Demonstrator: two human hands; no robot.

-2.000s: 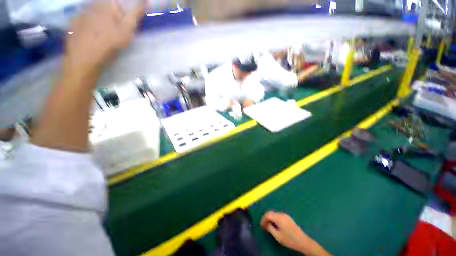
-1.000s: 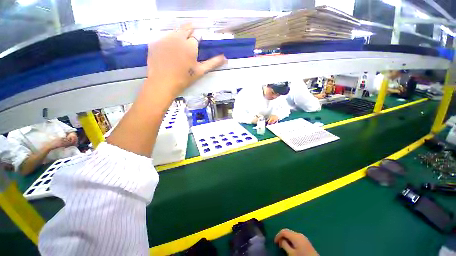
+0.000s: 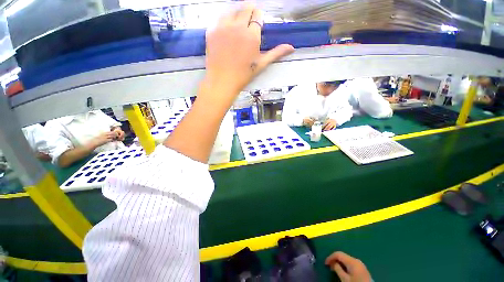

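Note:
My left hand (image 3: 235, 47) is raised to the overhead shelf, over the front of a blue shelf tray (image 3: 295, 36). Its thumb points right along the shelf edge; its fingertips reach into the tray, and whether they hold anything is hidden. My right hand (image 3: 349, 268) is low on the green bench, cut off by the bottom edge, fingers loosely bent, nothing seen in it. Left of it, apart, black pieces (image 3: 294, 259) lie by the yellow edge, one with a greyish face. Another black piece (image 3: 242, 265) lies further left.
The pale shelf rail (image 3: 353, 63) crosses above, with yellow posts (image 3: 55, 206). Across the green belt (image 3: 309, 190) are white foam trays (image 3: 272, 144), a dotted white board (image 3: 367, 147), a small bottle (image 3: 315, 132) and people in white smocks. Oval pads (image 3: 456, 201) lie right.
The view has swung left and steadied, so the scene shifts right. My left hand stays at the shelf tray, having come up against it since the earliest frame. My right hand stays beside the black pieces.

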